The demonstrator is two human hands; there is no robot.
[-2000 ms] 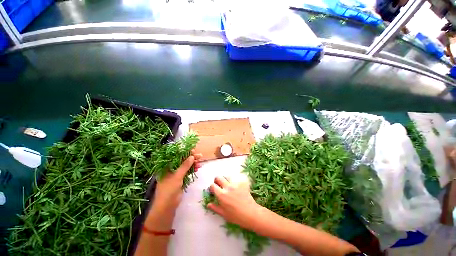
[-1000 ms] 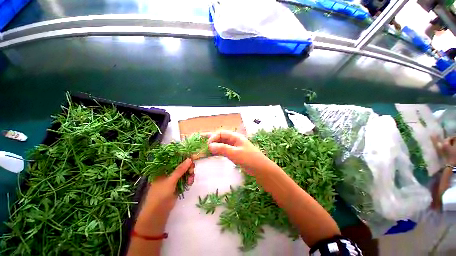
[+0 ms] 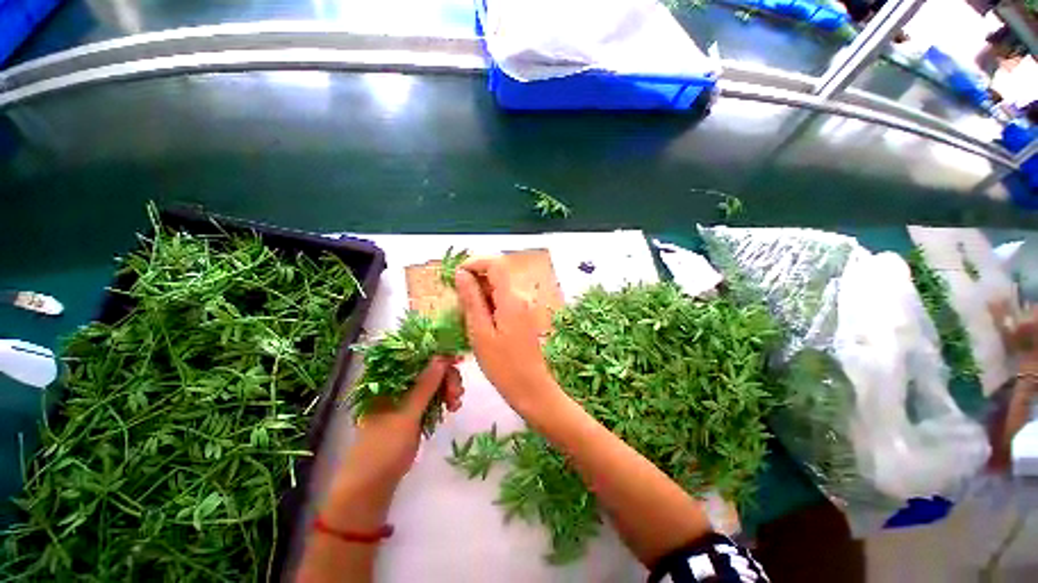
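Observation:
My left hand (image 3: 412,412) is shut on a bunch of green leaf sprigs (image 3: 393,362), left of centre over the white work sheet (image 3: 438,501). My right hand (image 3: 501,325) is above and right of it, over the cardboard pad (image 3: 430,292), with its fingertips pinching a single leaf sprig (image 3: 452,264). The small white pot is not visible; my right hand covers that part of the cardboard. A dense pile of loose sprigs (image 3: 672,376) lies to the right, with a few stray sprigs at its lower left.
A black tray (image 3: 367,273) full of stemmed sprigs is at left. White bottles (image 3: 27,362) lie beyond it. A plastic bag (image 3: 899,387) with greenery is at right. A blue crate (image 3: 598,93) with white liner stands across the bench. Another person's hand (image 3: 1016,330) is at far right.
My right hand has moved from the sprigs on the white sheet up over the cardboard, now with a sprig at its fingertips. My left hand still holds the bunch. The view has shifted slightly.

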